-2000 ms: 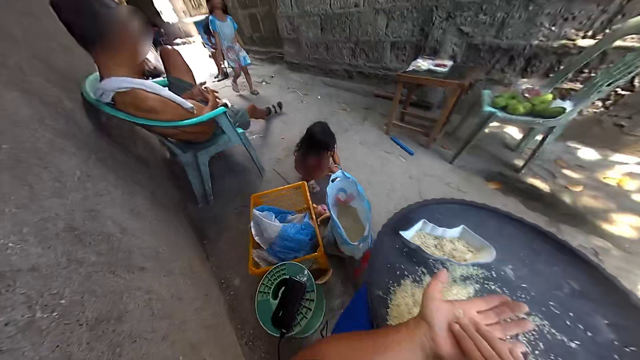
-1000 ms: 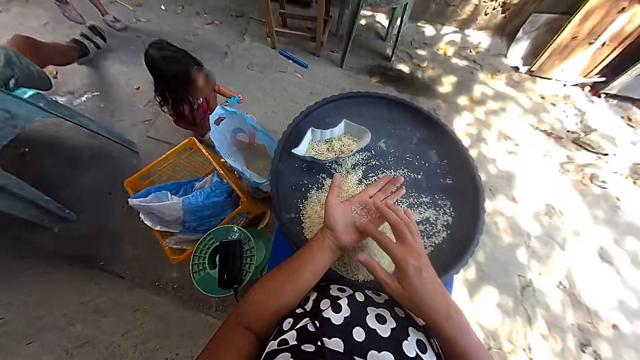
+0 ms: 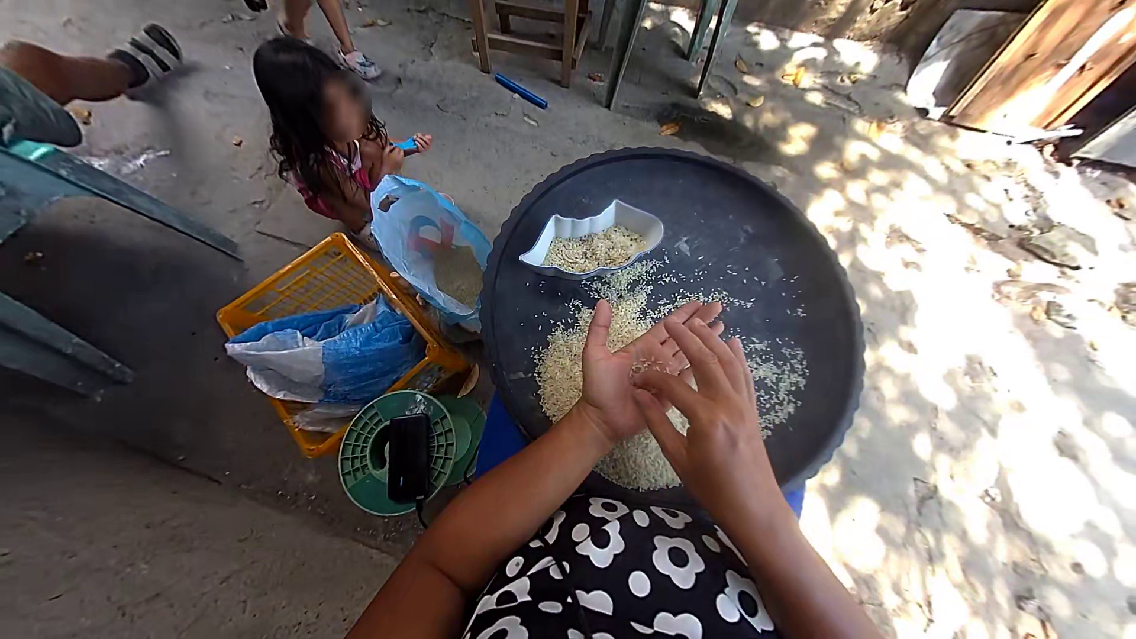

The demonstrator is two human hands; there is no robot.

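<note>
My left hand (image 3: 626, 373) is palm up above a round black tray (image 3: 754, 222), fingers spread, with a few grains on the palm. Over that palm, my right hand (image 3: 710, 404) has its thumb and index fingertips close together at the grains; whether it pinches one is too small to tell. Loose rice (image 3: 568, 364) lies heaped and scattered on the tray below and around both hands. Toward the tray's far left side rests a white scalloped dish (image 3: 654, 229) holding more grain.
Left of the tray are a blue plastic bag (image 3: 399, 209) with grain, a yellow crate (image 3: 333, 257) holding a blue and white sack (image 3: 373, 355), and a green spool (image 3: 359, 475) with a black device (image 3: 408, 457). A person (image 3: 328, 133) crouches behind the bag. Chair legs stand beyond.
The view has swung down and to the right since two seconds ago. My right hand has come over my left palm, its thumb and index fingertips now closer together than a second ago.
</note>
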